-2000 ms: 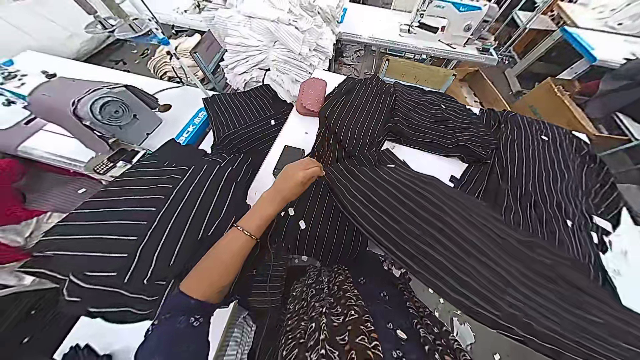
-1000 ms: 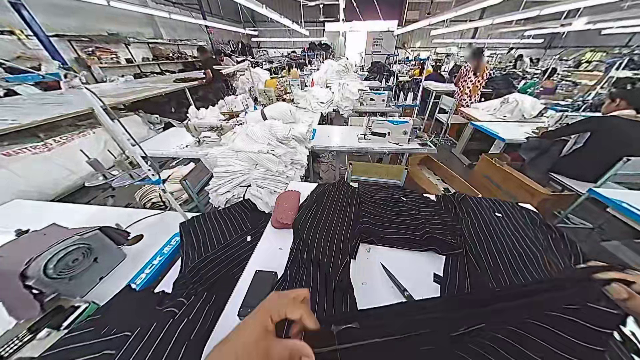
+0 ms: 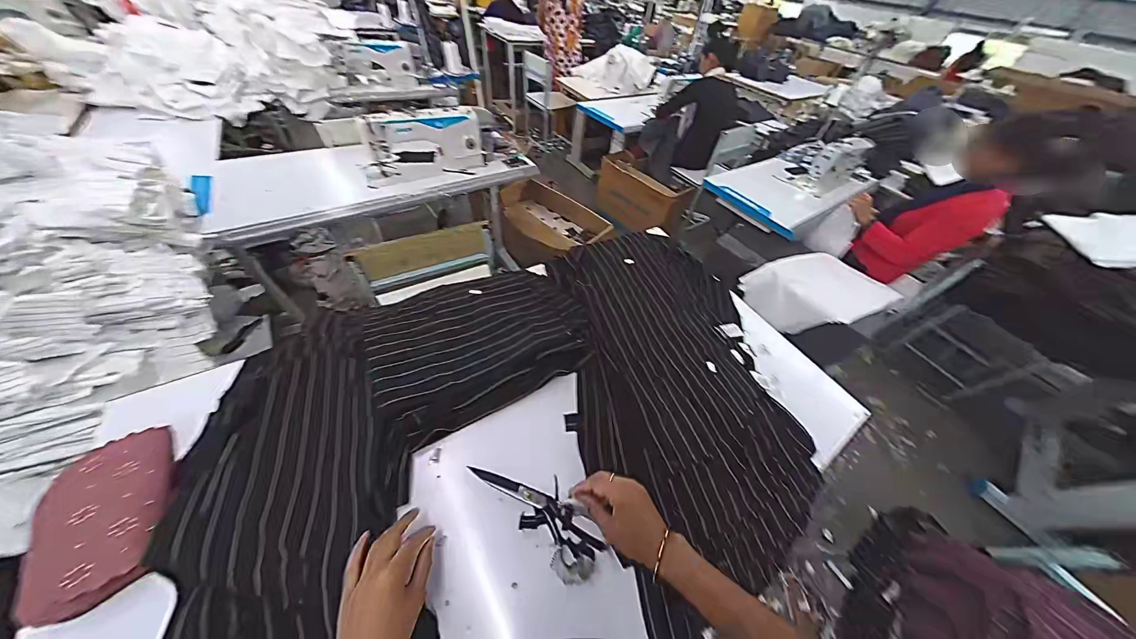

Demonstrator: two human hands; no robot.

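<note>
My right hand [image 3: 626, 519], with a bangle at the wrist, is at the handle side of black scissors [image 3: 510, 486] on the white tabletop [image 3: 479, 541]. Its thumb and fingers are close together near small dark scraps; whether they grip anything cannot be made out. My left hand [image 3: 387, 572] rests flat with fingers apart at the edge of black pinstriped fabric [image 3: 275, 479] and the tabletop. More striped fabric [image 3: 683, 399] lies to the right and across the back of the table. A red patterned case [image 3: 98, 524] is at the far left.
White cloth stacks [image 3: 98, 293] rise at the left. Beyond the table are a sewing machine [image 3: 426, 142] on its table, a bench [image 3: 426, 253] and cardboard boxes [image 3: 648, 191]. Co-workers sit at the back [image 3: 710, 106] and right [image 3: 932, 222]. Scraps litter the floor.
The striped fabric stretched between my hands a second ago is no longer held up. My right hand has come in to the scissors, my left onto the fabric edge. The view has swung right.
</note>
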